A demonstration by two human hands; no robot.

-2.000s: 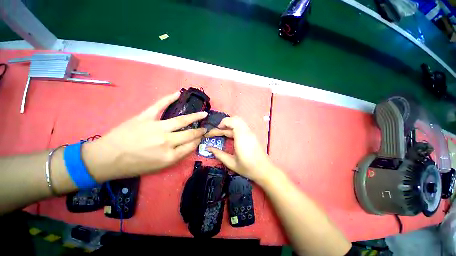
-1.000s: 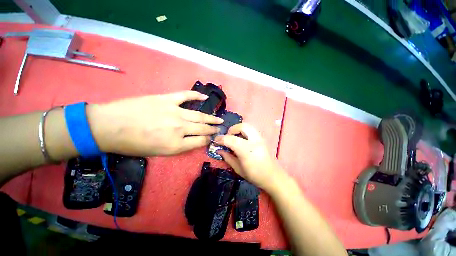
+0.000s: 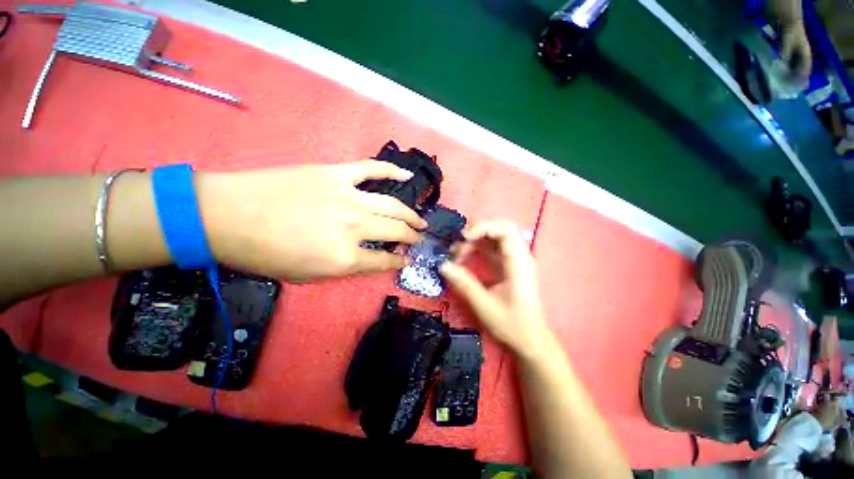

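Observation:
A black camcorder body (image 3: 421,170) lies on the pink-red mat, with its side panel (image 3: 423,271) beside it on the near right. My left hand (image 3: 314,223) lies over the body, fingers spread onto it and the panel's edge, holding them down. My right hand (image 3: 494,281) is just right of the panel, thumb and index finger close together and slightly blurred. Whether a small piece is between these fingertips cannot be told. The link between body and panel is hidden by my left fingers.
A second camcorder body (image 3: 398,370) and panel (image 3: 459,379) lie nearer me. Another opened body (image 3: 159,323) and panel (image 3: 236,332) lie left, under the blue cord. Tape dispenser (image 3: 698,384) at right, ribbed metal fixture (image 3: 108,36) at upper left. Another person's hand (image 3: 794,56) shows at upper right.
The view has shifted. My right hand has drawn back a little to the right from the panel, uncovering more of it. My left hand stays on the body.

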